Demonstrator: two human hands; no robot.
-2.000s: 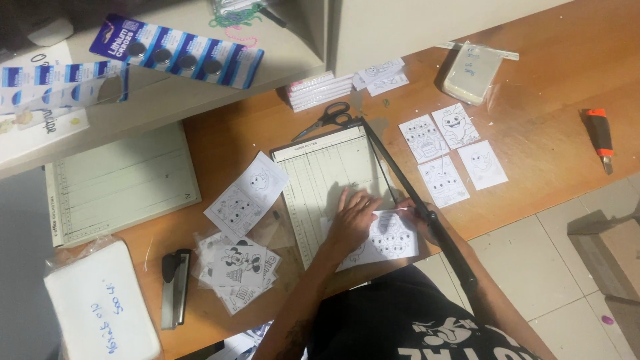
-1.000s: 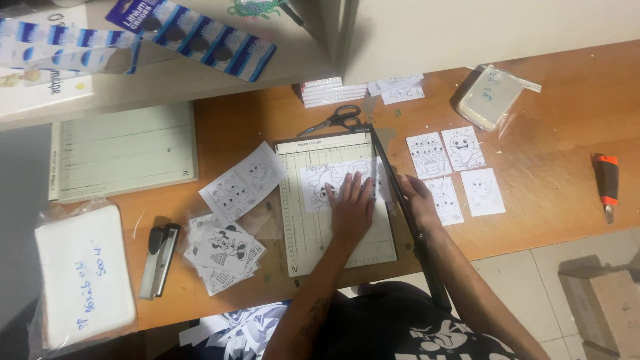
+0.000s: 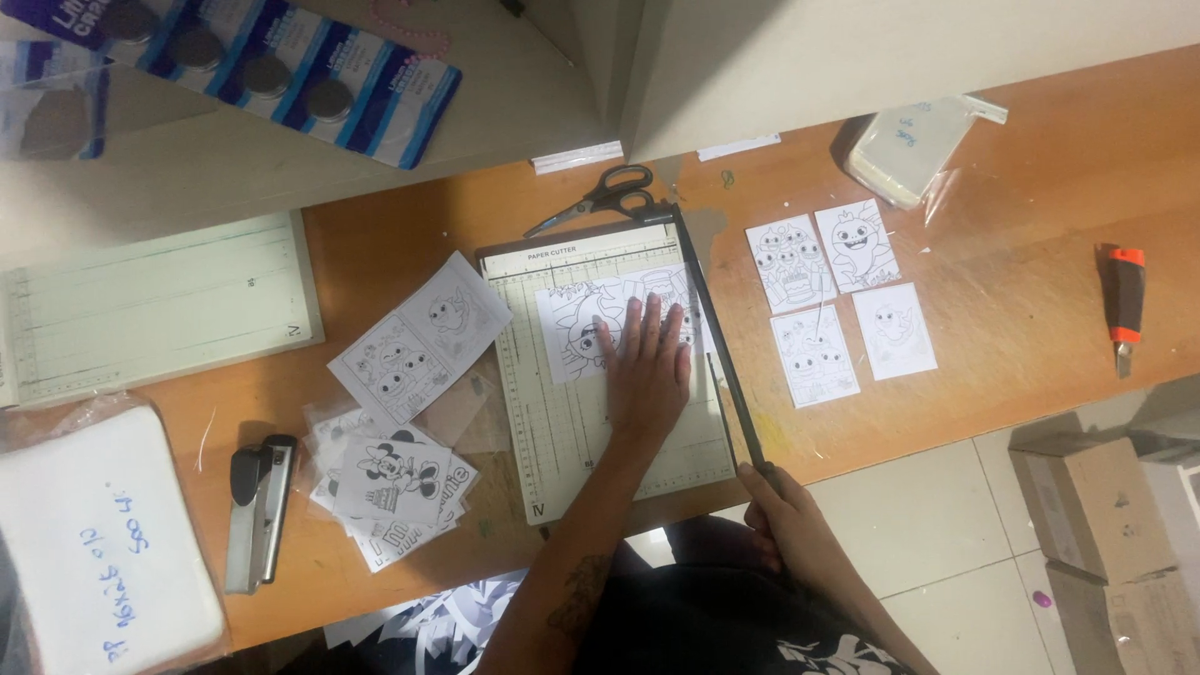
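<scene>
My left hand [image 3: 647, 375] lies flat with spread fingers on a sheet of printed line drawings [image 3: 583, 328], pressing it on the bed of a paper cutter [image 3: 562, 422]. My right hand [image 3: 778, 506] is closed round the handle end of the cutter's long dark blade arm [image 3: 717, 337], which lies low along the bed's right edge. Several small cut cards [image 3: 802, 356] with line drawings lie in a group to the right. Another printed sheet [image 3: 422, 337] rests left of the cutter, above a pile of drawings in clear sleeves [image 3: 394, 478].
Black-handled scissors [image 3: 600, 202] lie behind the cutter. A stapler [image 3: 261, 516], a wrapped white pack [image 3: 103, 544] and a second cutter board [image 3: 169, 300] are at left. A utility knife [image 3: 1124, 309] and a wrapped stack [image 3: 909, 150] are at right. A shelf [image 3: 506, 103] overhangs the back; cardboard boxes [image 3: 1087, 516] stand on the floor.
Two seconds ago both hands were at the sheet near the cutter's lower right; the sheet now lies higher on the bed. My right hand has moved to the blade arm's handle.
</scene>
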